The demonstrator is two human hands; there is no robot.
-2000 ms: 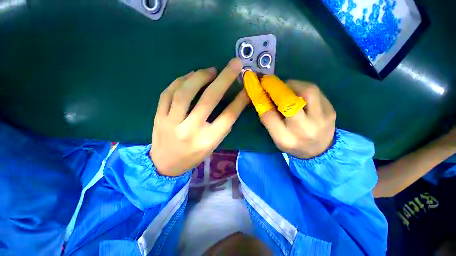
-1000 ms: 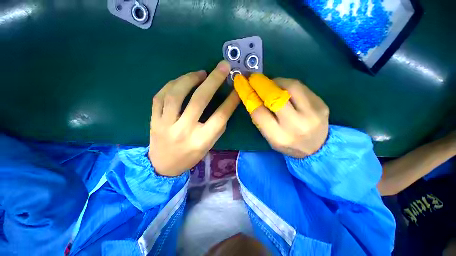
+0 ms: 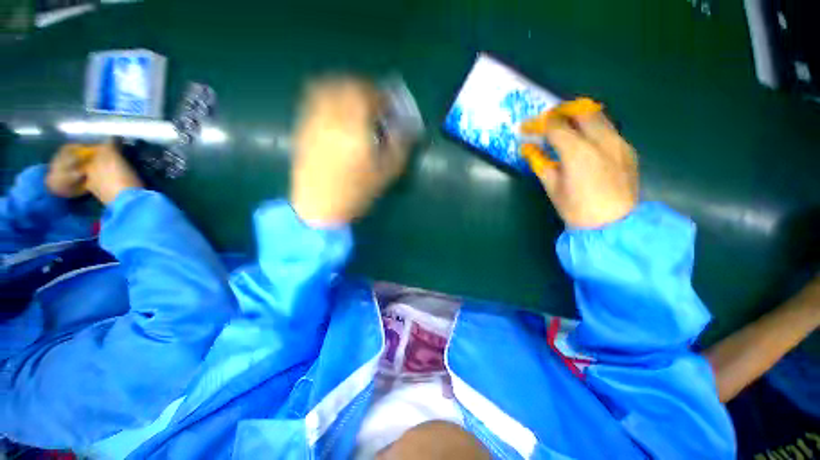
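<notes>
My left hand [image 3: 342, 148] is blurred, left of centre above the green bench. A blurred grey lens cover [image 3: 398, 110] shows at its fingers; whether the hand grips it I cannot tell. My right hand [image 3: 589, 162], with orange-yellow finger cots, is over the right side of the parts tray [image 3: 478, 74]. Its covered thumb and fingers are apart, and the tips are at the blue pieces [image 3: 497, 119]. Whether a piece is between them is too small to tell.
A neighbouring worker's hands [image 3: 94, 171] are at the left, near another tray with blue contents [image 3: 126, 83] and a blurred cluster of dark parts [image 3: 191, 117]. Another person's forearm [image 3: 764, 346] is at the lower right. A dark object with a white edge [image 3: 762, 40] is at the upper right.
My right hand has left the lens cover and moved right to the tray. My left hand has moved up. The view has shifted, bringing the left neighbour's hands and tray into sight.
</notes>
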